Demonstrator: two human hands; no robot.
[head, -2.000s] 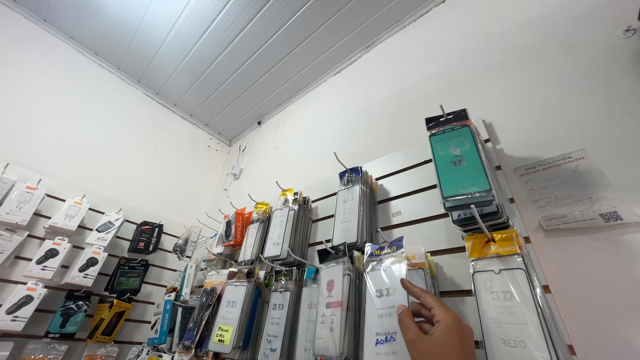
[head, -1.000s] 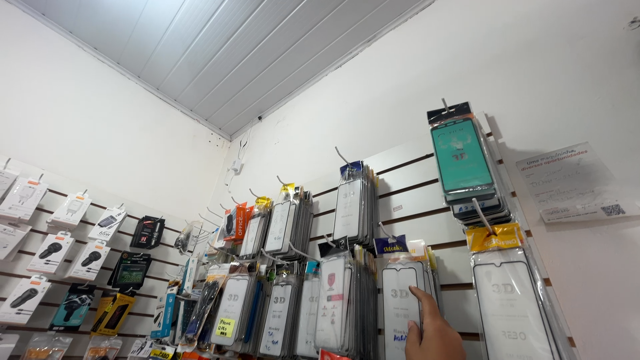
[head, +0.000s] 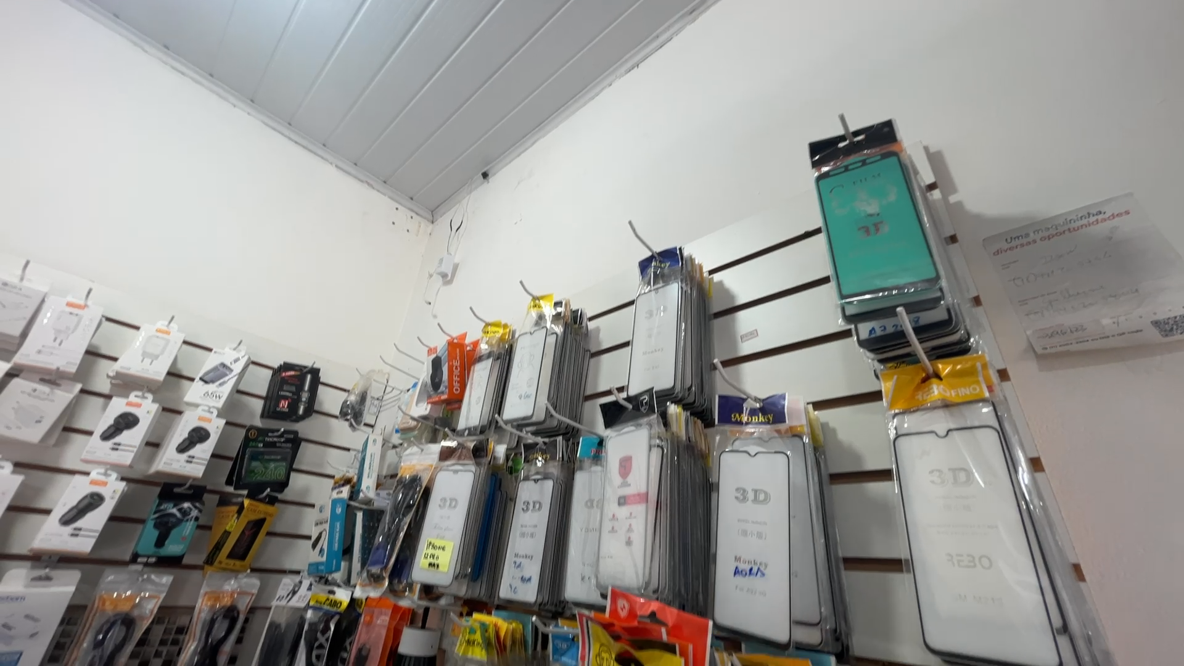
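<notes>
Neither of my hands shows in the head view now. On a metal hook hangs a stack of phone screen protectors [head: 754,546] in clear sleeves, with a purple header and blue handwriting on the front one. To its right hangs a larger screen protector pack [head: 967,536] with a yellow header. Above that is a pack with a green front [head: 877,227]. Left of the purple-headed stack hangs another stack of screen protectors [head: 629,499], and higher up is one with a blue header [head: 655,342].
White slatwall panels [head: 786,319] carry more packs on hooks. Boxed chargers [head: 120,430] hang on the left wall. Red and yellow packets [head: 647,634] sit low in the middle. A bare hook tip [head: 638,236] sticks out. A paper notice [head: 1082,277] is on the right wall.
The hand that touched the purple-headed screen protector pack in the earlier frames has gone out of view. That pack now hangs on its hook with its front uncovered.
</notes>
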